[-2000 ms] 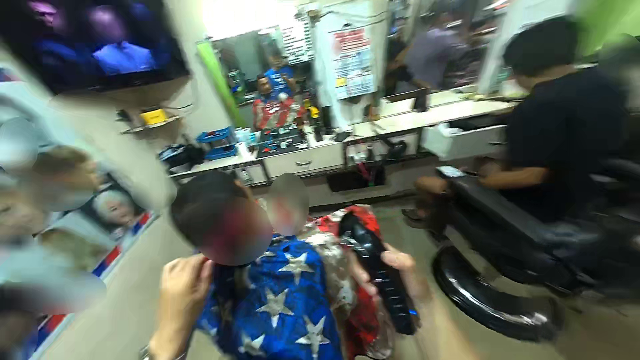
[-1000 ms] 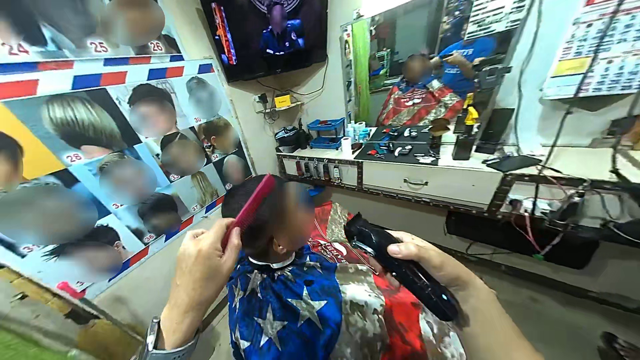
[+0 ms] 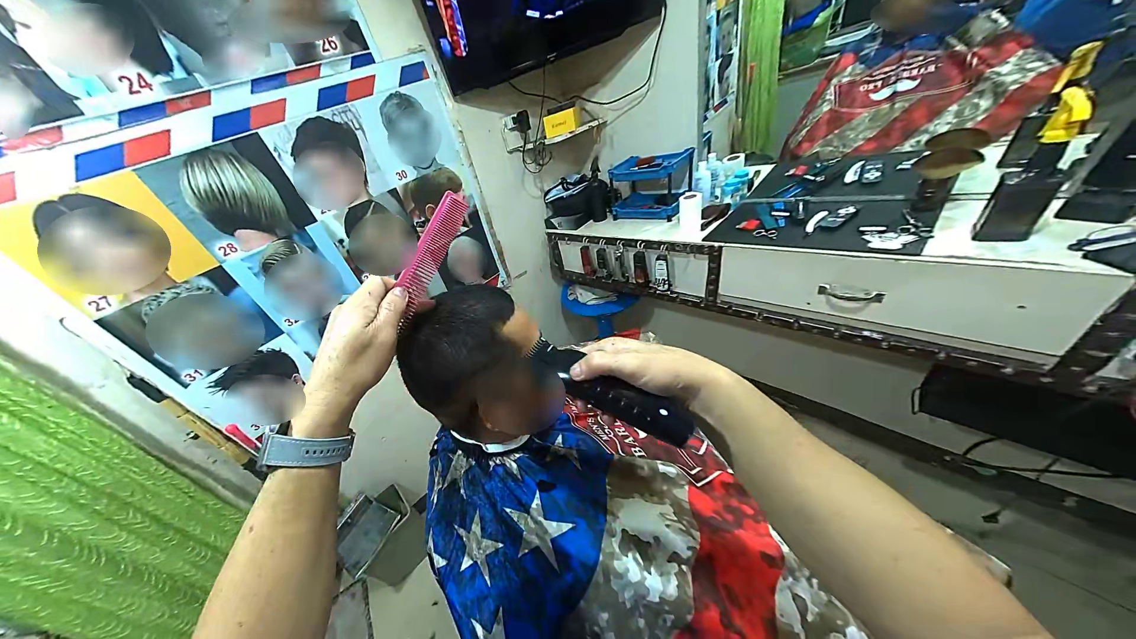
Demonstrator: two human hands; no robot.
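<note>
A seated person with short dark hair (image 3: 453, 355) wears a barber cape (image 3: 532, 532) with white stars on blue and red and camouflage-like stripes. My left hand (image 3: 359, 342), with a grey-strapped watch on its wrist, grips a pink comb (image 3: 435, 244) whose lower end is at the back of the head, teeth pointing up and right. Held in my right hand (image 3: 643, 364) is a black hair clipper (image 3: 630, 404); its toothed end is beside the forehead hairline. Whether the teeth touch the hair, I cannot tell.
A counter (image 3: 790, 275) with a drawer runs along the wall at right, holding tools on a black mat (image 3: 834, 204), bottles and a blue rack (image 3: 652, 182). A mirror and a television (image 3: 541, 44) are above. Hairstyle posters (image 3: 222, 195) cover the left wall; a green curtain (image 3: 98, 506) hangs below.
My right hand has brought the clipper from in front of the cape up to the forehead. The comb, raised over the head a second ago, is now at its back. The view has shifted.
</note>
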